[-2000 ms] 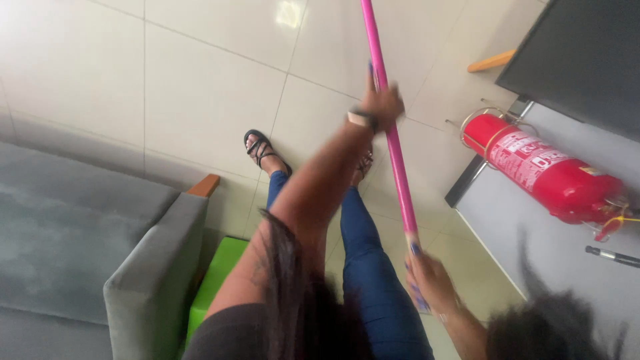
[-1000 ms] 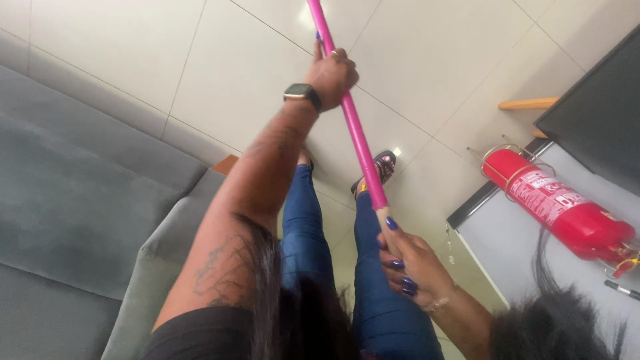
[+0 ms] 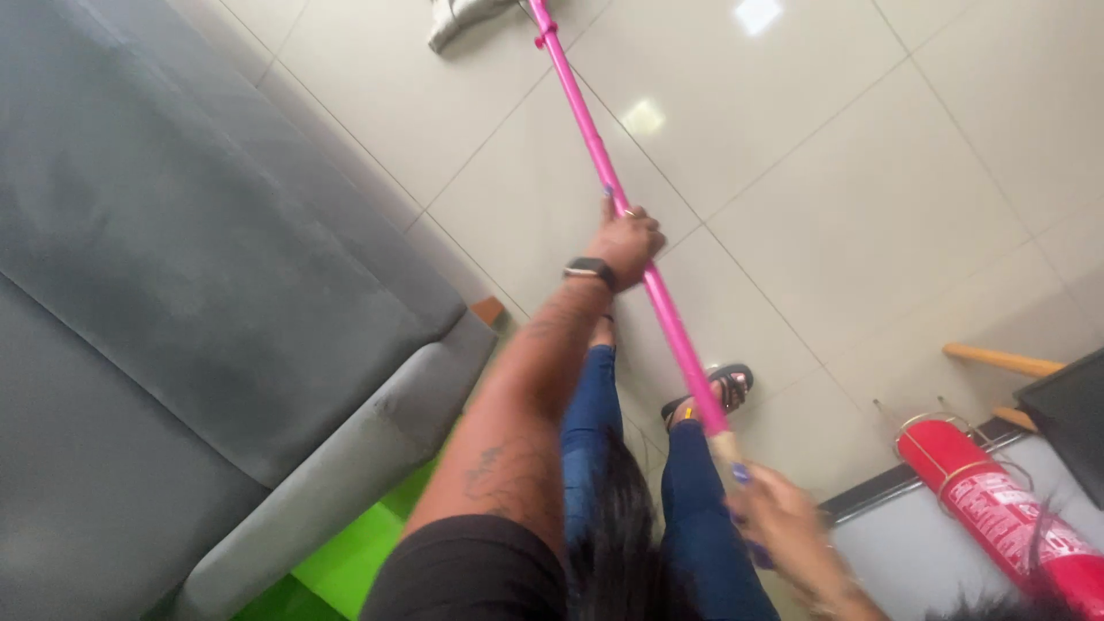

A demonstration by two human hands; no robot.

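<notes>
A long pink handle (image 3: 671, 323) runs slantwise from the top of the view down to its bare, wood-coloured end. My left hand (image 3: 630, 246), with a dark watch at the wrist, is closed around its middle. Near the lower end, my right hand (image 3: 776, 522) grips the wood-coloured part; it is slightly blurred. A greyish-white cloth-like mop head (image 3: 470, 19) lies on the tiled floor at the top edge, partly cut off, beside the far end of the handle.
A grey upholstered sofa (image 3: 207, 224) fills the left side, with a bright green object (image 3: 358, 556) by its arm. My sandalled foot (image 3: 731, 388) stands on glossy tiles (image 3: 819, 233). At the lower right are a red fire extinguisher (image 3: 983, 492), a wooden leg (image 3: 1005, 359) and a black surface (image 3: 1069, 423).
The greyish-white mop head has come into view at the top. Both hands stay on the handle. The view has shifted and turned, showing more of the sofa.
</notes>
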